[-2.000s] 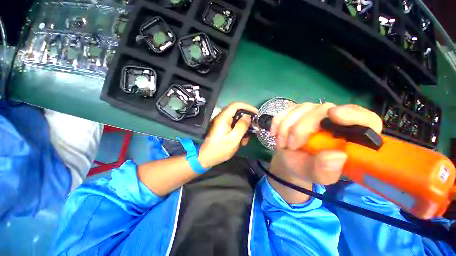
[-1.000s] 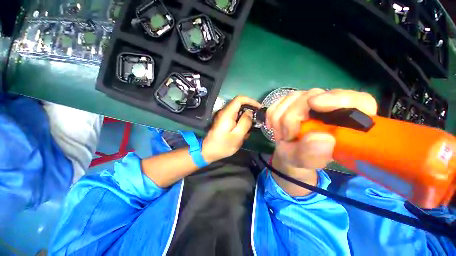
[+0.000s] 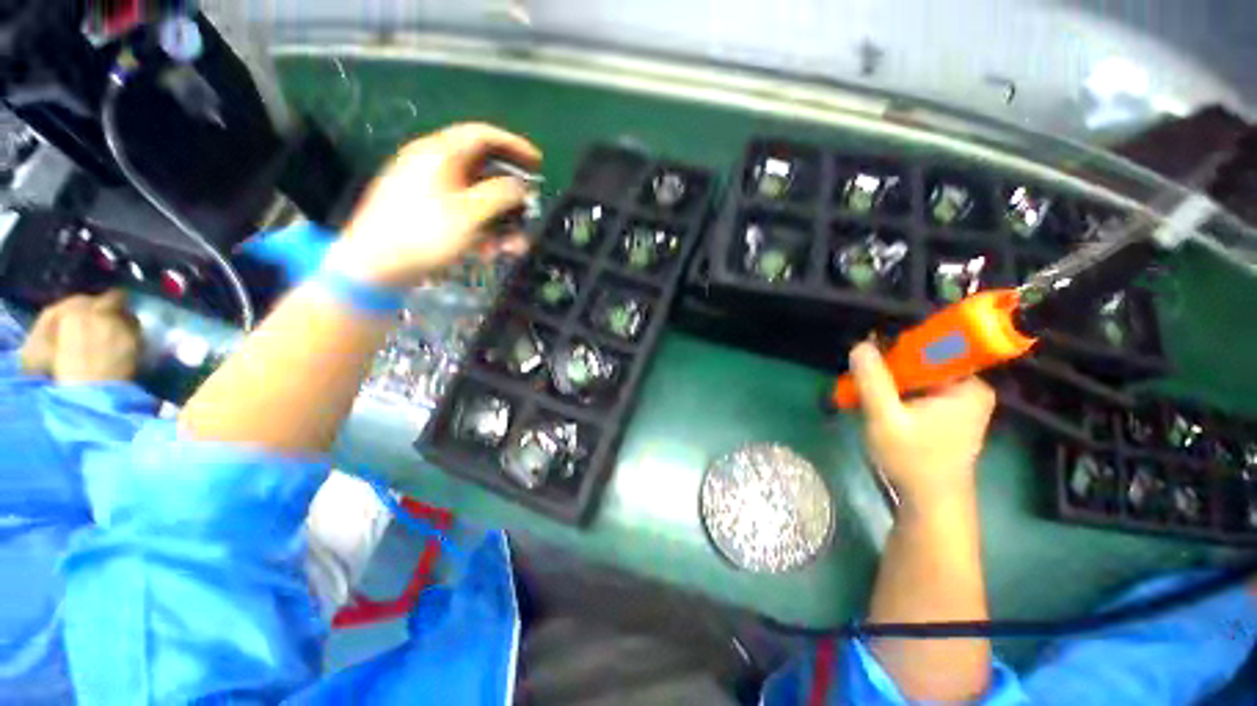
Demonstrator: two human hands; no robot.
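My left hand [image 3: 438, 207] is raised over the upper left end of the black foam tray [image 3: 521, 486], with a small dark and silver watch case assembly [image 3: 507, 177] at its fingertips, partly hidden by the fingers. My right hand [image 3: 921, 425] is on the orange electric screwdriver [image 3: 951, 345], which lies tilted above the bench with its black nose pointing lower left. The round silver speckled screw plate [image 3: 767, 508] lies on the green bench. Thin silver tweezers [image 3: 882, 508] show beside my right wrist, blurred.
Stacked foam trays [image 3: 800, 306] stand at upper right, a smaller one [image 3: 1151, 519] at far right. A clear blister tray [image 3: 414, 361] is left of the foam tray. Another person's hand [image 3: 86, 338] is at far left beside a black bench machine [image 3: 207, 152]. A black cord [image 3: 993, 629] crosses in front.
My left hand has moved from beside the screw plate to the upper left. My right hand and the screwdriver have moved away from the plate, up and right. The view has shifted and shows more bench.
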